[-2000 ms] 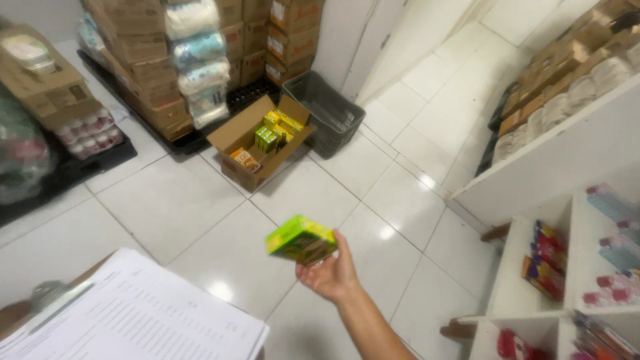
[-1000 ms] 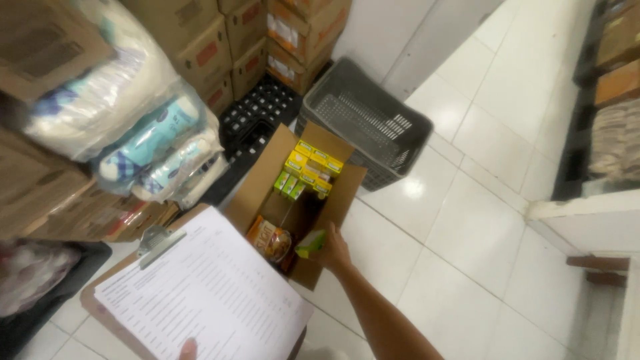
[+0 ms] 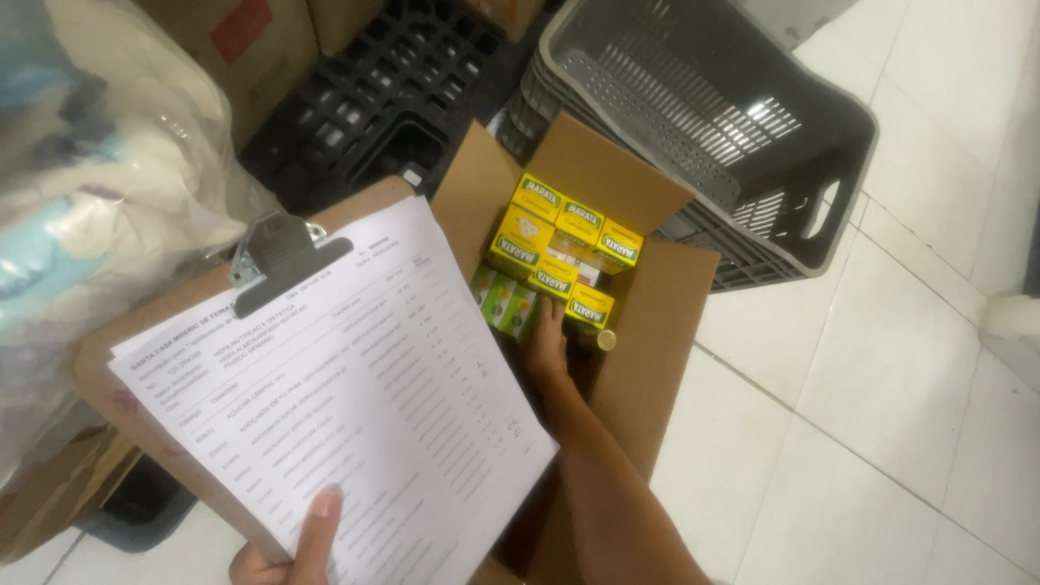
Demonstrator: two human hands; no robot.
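Note:
My left hand (image 3: 296, 544) grips the lower edge of a clipboard (image 3: 101, 366), its thumb on top of printed sheets (image 3: 349, 390) held under a metal clip (image 3: 292, 264). My right hand (image 3: 546, 345) reaches into an open cardboard box (image 3: 650, 357), its fingers at the green tea boxes (image 3: 504, 305). Whether it still grips one cannot be seen. Yellow tea boxes (image 3: 581, 219) stand in rows beside them, and a small round cap (image 3: 606, 340) shows near their lower end. The clipboard hides the near part of the box.
A grey plastic crate (image 3: 691, 122) stands against the far side of the box. A black plastic pallet (image 3: 366, 97) lies behind, with cartons (image 3: 236, 49) on it. Plastic-wrapped packs (image 3: 106, 203) rise at the left. White floor tiles (image 3: 796, 439) extend at the right.
My right hand has carried a green box from above the floor down into the cardboard box, and now reaches deeper among the tea boxes. The view has moved much closer.

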